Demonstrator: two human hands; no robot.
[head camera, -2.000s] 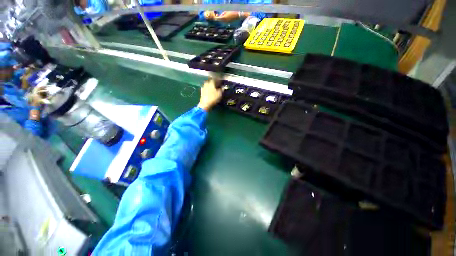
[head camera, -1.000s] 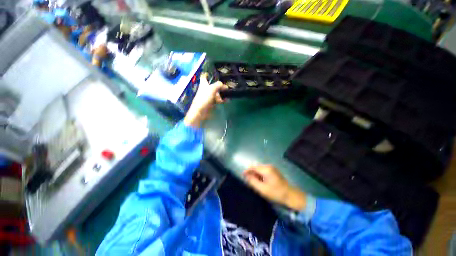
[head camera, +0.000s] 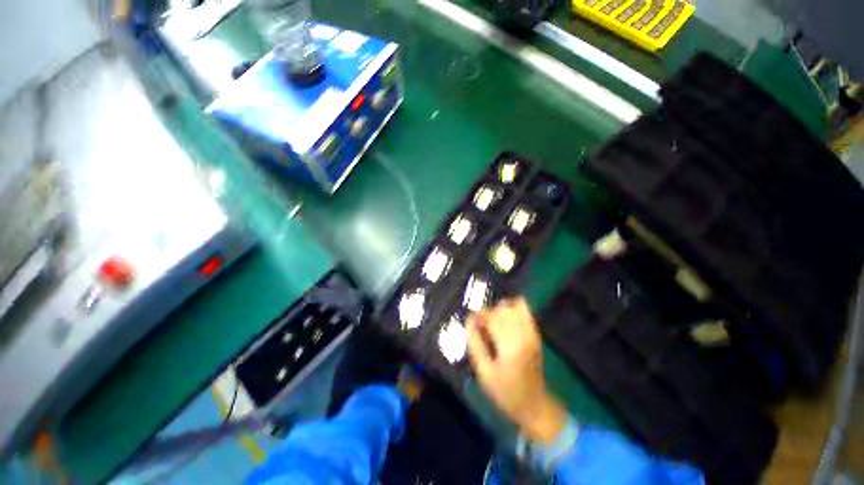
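A black compartment tray (head camera: 488, 251) lies slantwise on the green bench in front of me, with two rows of pockets. Most pockets hold bright modules (head camera: 437, 264); the far right one looks dark. My right hand (head camera: 512, 365) is over the tray's near right end, fingers bent beside the nearest bright module; whether they grip anything is unclear. My left hand (head camera: 409, 384) shows only as a small blurred patch of skin at the tray's near left corner, below the blue sleeve; its fingers are hidden.
Large black trays (head camera: 729, 189) are stacked at right. A blue box (head camera: 327, 104) bears a clear cylinder (head camera: 296, 43); a thin pale tube curves near the tray. The white machine (head camera: 142, 189) with red buttons is at left. Another small-module tray (head camera: 298, 341) is lower left. A yellow tray (head camera: 637, 17) is far back.
The module tray has come nearer me and turned from crosswise to slantwise. My left hand has drawn back to its near end. My right hand is now over the tray. The view has shifted.
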